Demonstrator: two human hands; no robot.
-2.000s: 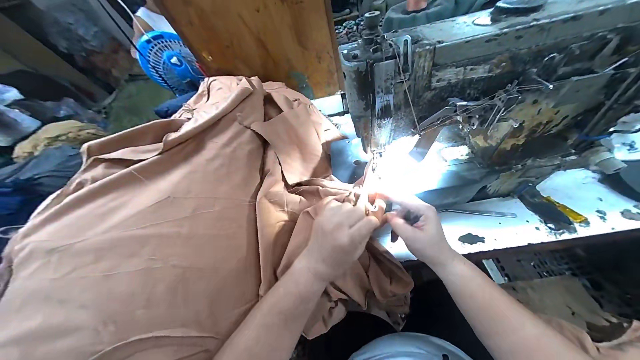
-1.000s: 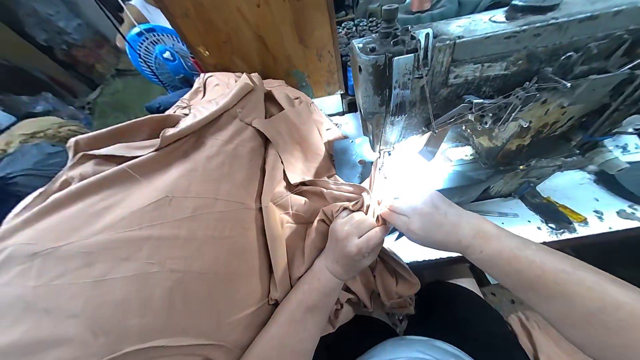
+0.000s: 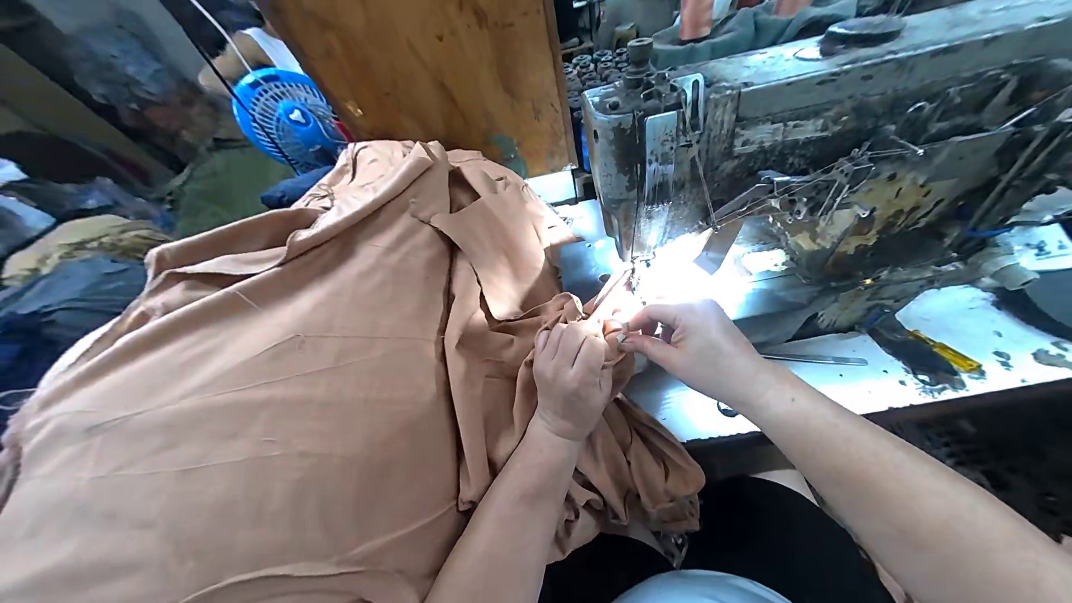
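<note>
A large tan garment [image 3: 335,360] spreads across the left and bunches up at the sewing machine [image 3: 645,159]. Just in front of the needle area, my left hand [image 3: 574,373] grips a gathered fold, its fingers curled over the cloth. Close on its right, my right hand [image 3: 691,343] pinches the edge of the same cloth between thumb and fingertips. A strip of fabric runs from there to the presser foot [image 3: 635,272], where the lamp's glare washes out detail.
A metal tool, perhaps tweezers [image 3: 816,359], and a yellow-handled tool [image 3: 946,352] lie on the machine table at right. A wooden board [image 3: 435,75] rises behind the garment, beside a blue fan [image 3: 285,117]. Cloth piles [image 3: 75,268] lie at far left. A person's arm shows behind the fan.
My right hand was closer against my left hand and the cloth a second ago; now it sits slightly apart, fingertips pinching the edge. The garment's broad part lies much as before.
</note>
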